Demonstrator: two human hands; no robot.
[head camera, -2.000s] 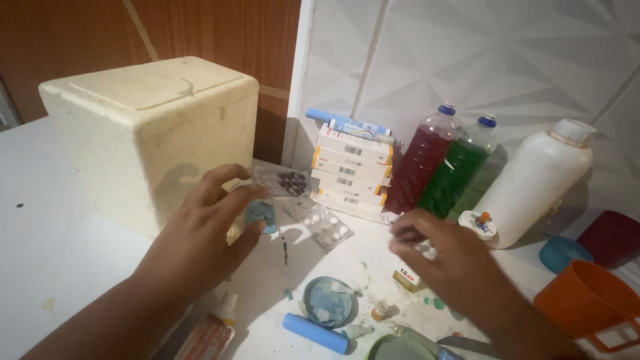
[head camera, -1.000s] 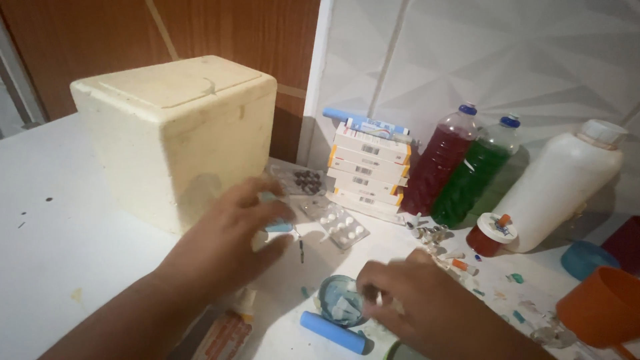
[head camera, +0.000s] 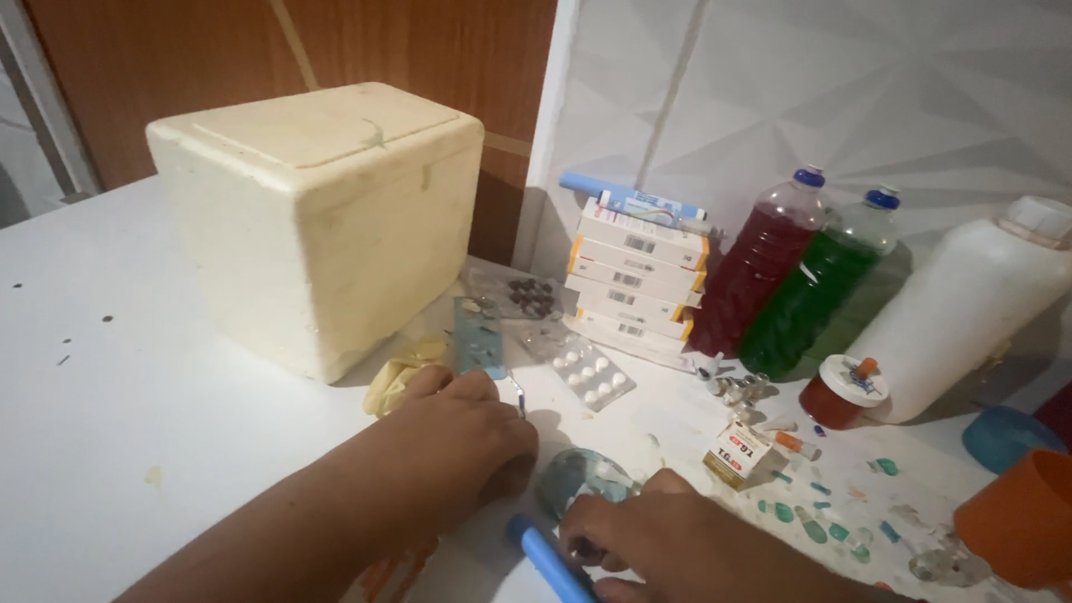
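My left hand (head camera: 473, 435) is low over the white table, fingers curled down, its fingertips hidden; a crumpled yellowish glove or wrap (head camera: 402, 373) lies by its knuckles. Beyond those knuckles is a flat blue case (head camera: 479, 339) with small bits on it. My right hand (head camera: 636, 536) has its fingers bent at the near rim of a small round dish (head camera: 578, 477) with bluish contents; whether it pinches something cannot be made out. Between the hands lies a blue cylindrical tube (head camera: 548, 561), close to the right fingers. A blister pack of white tablets (head camera: 590, 377) lies behind the dish.
A foam box (head camera: 318, 234) stands at left. Behind are stacked medicine boxes (head camera: 641, 268), red (head camera: 762, 260) and green (head camera: 821, 285) liquid bottles and a white bottle (head camera: 963, 310). On the right are a lidded red jar (head camera: 842, 392), a small carton (head camera: 739, 452), green fragments (head camera: 812, 528) and an orange cup (head camera: 1022, 519).
My right hand has come from beside the small carton to the round dish. My left hand has moved down from near the blue case, which now shows more fully. The blue tube lies at a different angle.
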